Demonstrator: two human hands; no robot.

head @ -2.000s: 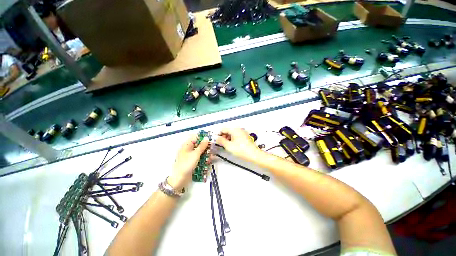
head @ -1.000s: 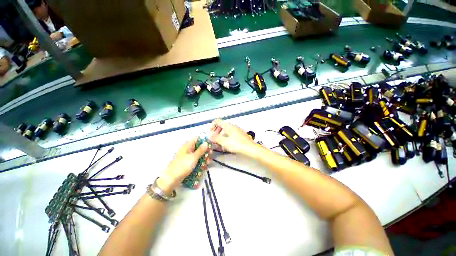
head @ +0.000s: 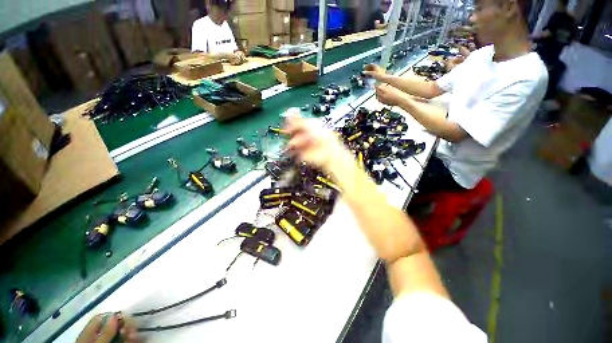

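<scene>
My left hand [head: 100, 328] is at the bottom left, cut off by the picture's edge. It holds the circuit board strip, mostly hidden in the fingers, with two black cable leads [head: 181, 300] reaching right over the white bench. My right hand [head: 312, 142] is blurred and raised near the belt's edge, above the far part of the battery pack pile [head: 295, 224]. I cannot tell whether it holds anything. Two battery packs [head: 258, 249] lie apart, left of the pile.
The green conveyor [head: 228, 191] runs diagonally on the left, with spaced battery packs. A large cardboard box [head: 23, 127] stands at far left, open trays [head: 228, 110] and a cable heap [head: 137, 94] beyond. A person in white [head: 500, 100] sits at right on a red stool [head: 453, 214].
The view has swung to the right. My right hand has left the board strip and reached out over the battery packs. My left hand now shows at the bottom left, still with the strip.
</scene>
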